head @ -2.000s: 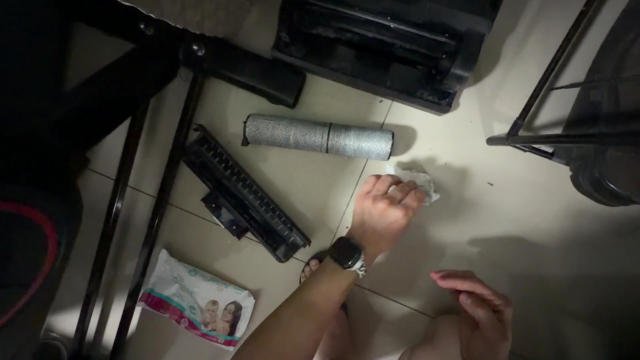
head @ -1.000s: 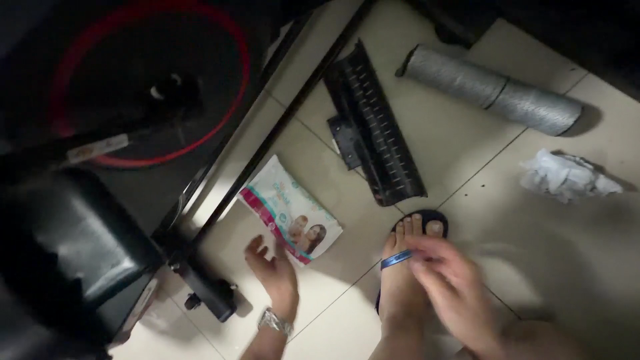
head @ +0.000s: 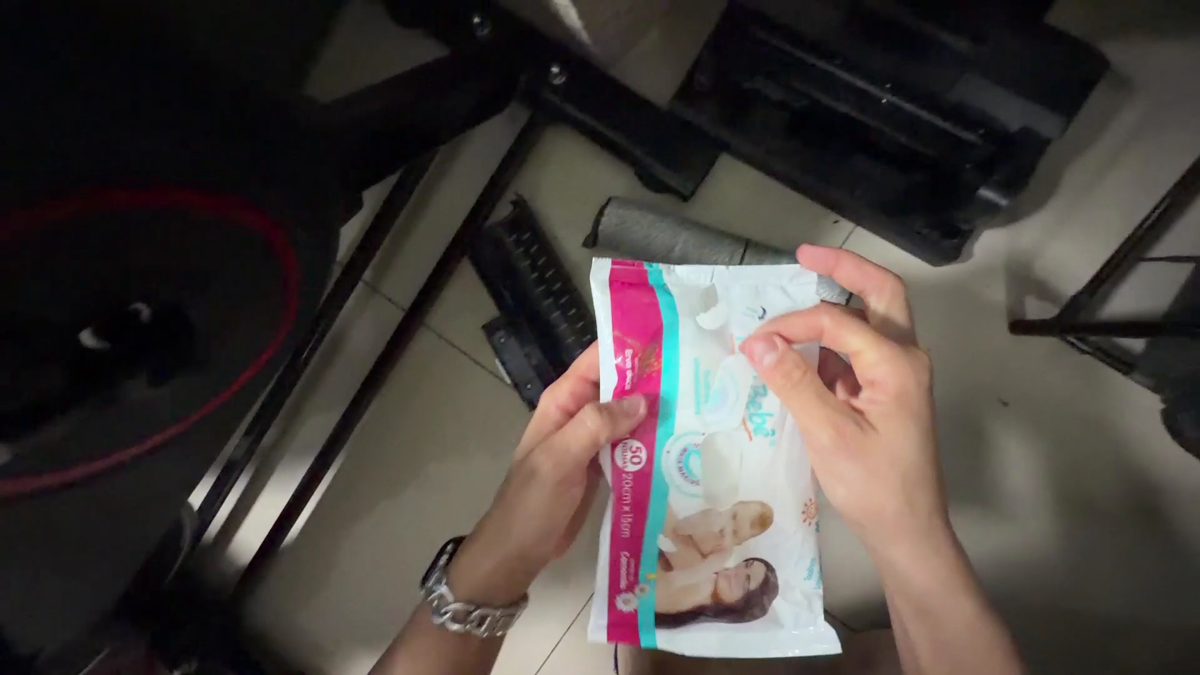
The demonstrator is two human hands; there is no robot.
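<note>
My left hand (head: 562,450), with a watch and a chain bracelet at its wrist, grips the left edge of a soft pack of baby wipes (head: 712,469), thumb on the pink band. The pack is held upright, white, pink and teal, with writing and a picture on it. On its upper right part, my right hand (head: 853,375) pinches at the front with thumb and index finger. Behind the pack, on the floor, lie a grey cylindrical roller (head: 656,232), partly covered, and a black slotted plastic cover (head: 539,281), whose lower end is hidden.
A black machine housing (head: 872,122) stands at the upper right. Dark metal frame bars (head: 375,347) run diagonally on the left, beside a dark round part with a red ring (head: 281,281). Another black metal frame (head: 1078,326) is at the right edge, over the tiled floor.
The pack of wipes lay on the floor in both earlier frames and is now held up between my hands. My right hand has moved from beside my foot to the pack. The view has shifted.
</note>
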